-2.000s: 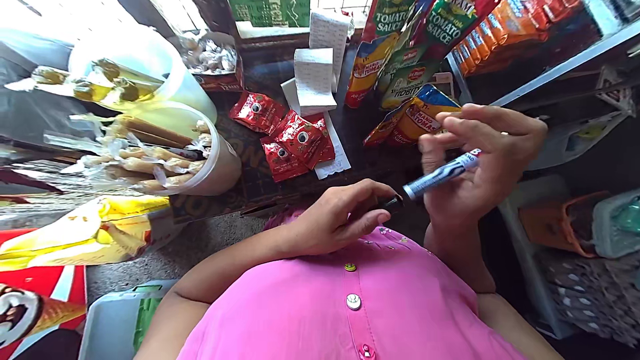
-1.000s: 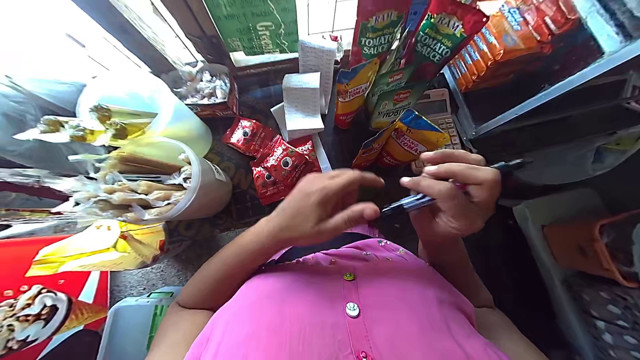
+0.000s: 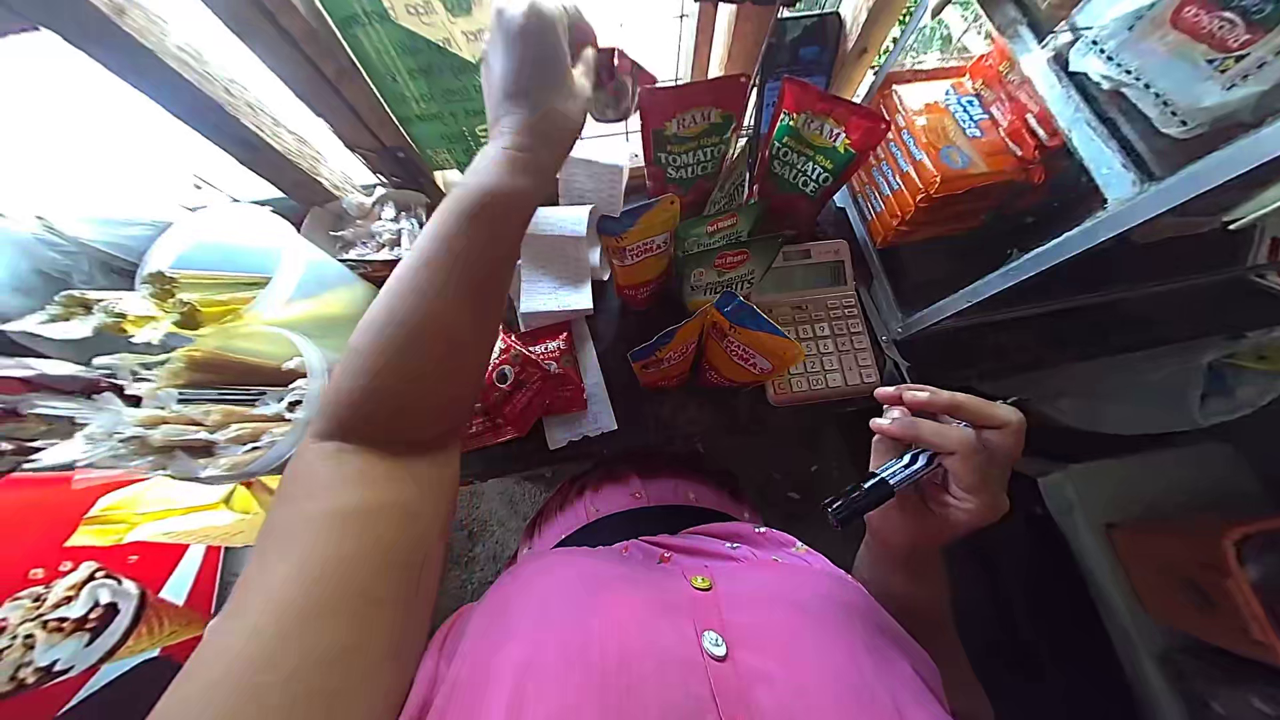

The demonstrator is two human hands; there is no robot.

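Observation:
My left hand point(image 3: 535, 85) is raised at the top centre, its fingers closed at the edge of a small, blurred red packet point(image 3: 615, 85). My right hand point(image 3: 945, 465) holds a black marker pen point(image 3: 885, 485) between thumb and fingers, its black end pointing down and left. Close to that hand, a calculator point(image 3: 820, 335) lies on the dark table. Red coffee sachets point(image 3: 525, 380) are partly hidden behind my left forearm. Handwritten paper sheets point(image 3: 555, 260) lie between my forearm and several standing sauce pouches point(image 3: 640, 250).
Two large tomato sauce pouches point(image 3: 695, 140) stand at the back. Orange snack packs point(image 3: 945, 150) fill a metal-edged shelf point(image 3: 1090, 240) on the right. On the left, plastic tubs point(image 3: 310, 400) hold wrapped sticks beside a red poster point(image 3: 110, 600). A green carton point(image 3: 410, 80) stands behind.
My left hand has moved from beside the marker, in front of my chest, up to the back of the table. My right hand keeps hold of the marker. The view has shifted.

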